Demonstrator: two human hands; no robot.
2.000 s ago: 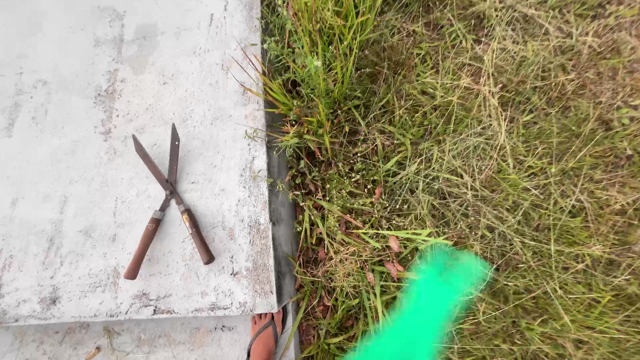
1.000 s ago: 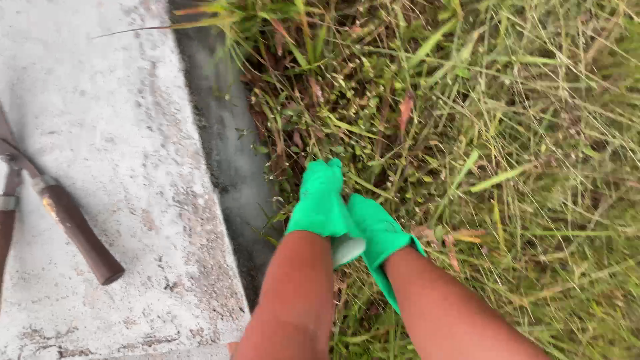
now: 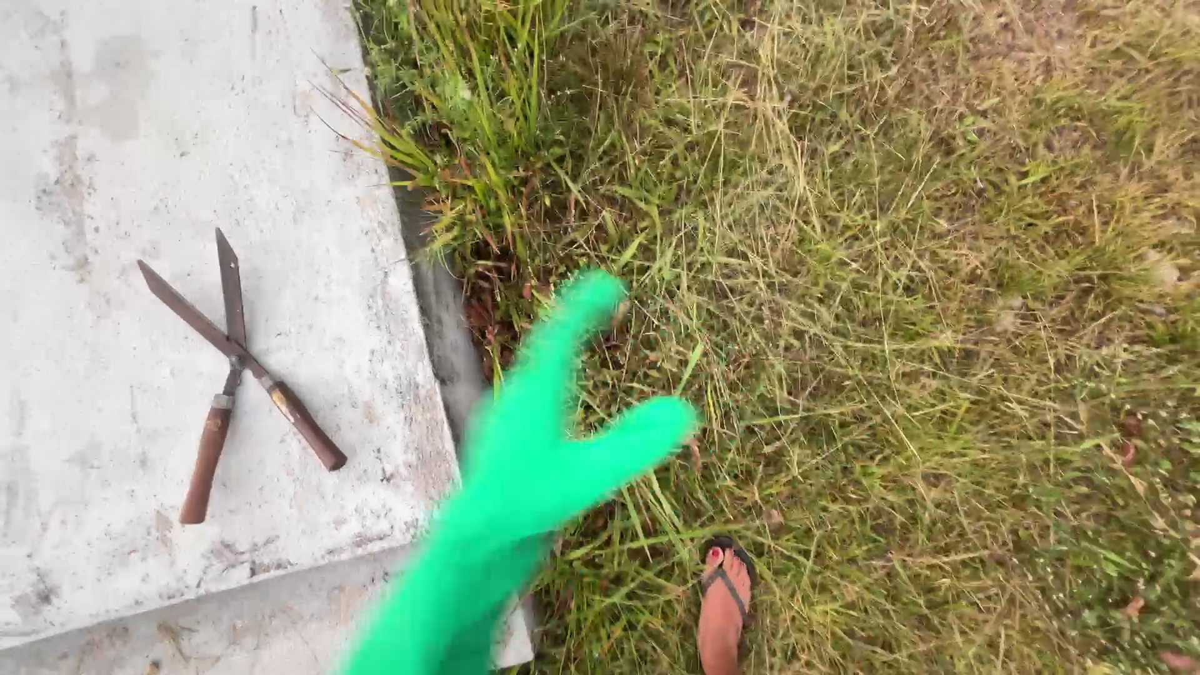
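My left hand (image 3: pixel 534 459), in a bright green glove and blurred, reaches up from the bottom over the concrete edge and the grass. Its thumb is spread from its fingers, and I see nothing held. Beneath and beyond it are grass and weeds (image 3: pixel 750 356). To its left, hedge shears with rusty blades and wooden handles (image 3: pixel 236 349) lie with blades apart on the pale concrete slab (image 3: pixel 309 206). My right hand is out of view.
A taller grass clump (image 3: pixel 506 103) grows against the slab's side. A lower concrete ledge (image 3: pixel 272 614) runs along the bottom left. One foot in a dark flip-flop (image 3: pixel 724 595) stands on the grass at the bottom.
A second ago both gloved hands were close together, low in the weeds beside the slab; now only the left shows, raised and spread. The view has pulled back. The shears still lie on the slab.
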